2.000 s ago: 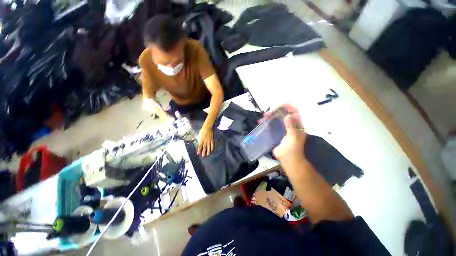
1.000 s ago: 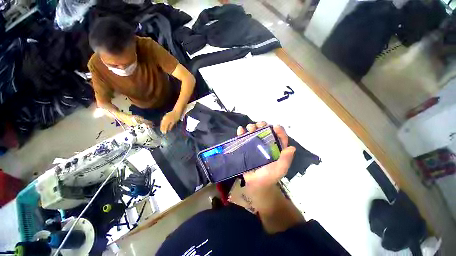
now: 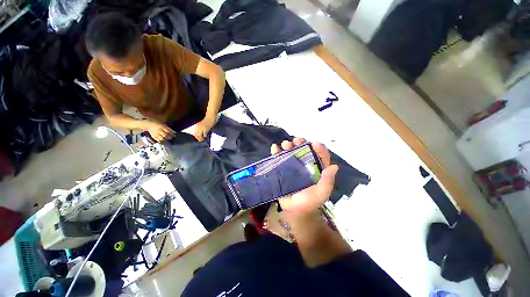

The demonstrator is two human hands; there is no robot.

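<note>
My right hand (image 3: 311, 194) holds a smartphone (image 3: 276, 177) from its right end, palm up, with fingertips along its far edge. The phone lies sideways and slightly tilted, screen towards me, above the edge of the sewing table. Its lit screen shows a dark picture with a blue patch at the left and a green patch at the right. My left hand is not in view. Beyond the phone, dark garment pieces (image 3: 200, 180) with a small white piece (image 3: 218, 141) lie on the white table (image 3: 273, 87).
A masked person in a brown shirt (image 3: 160, 81) has both hands on the cloth behind the sewing machine (image 3: 93, 194). Thread cones (image 3: 75, 284) and a turquoise crate (image 3: 28, 255) are at lower left. Dark garments are piled at upper left; a dark bundle (image 3: 459, 249) lies at right.
My right hand turned the phone's screen towards me and moved it left and down, then held nearly still. The view has shifted. The person's hands have moved together on the cloth near the machine.
</note>
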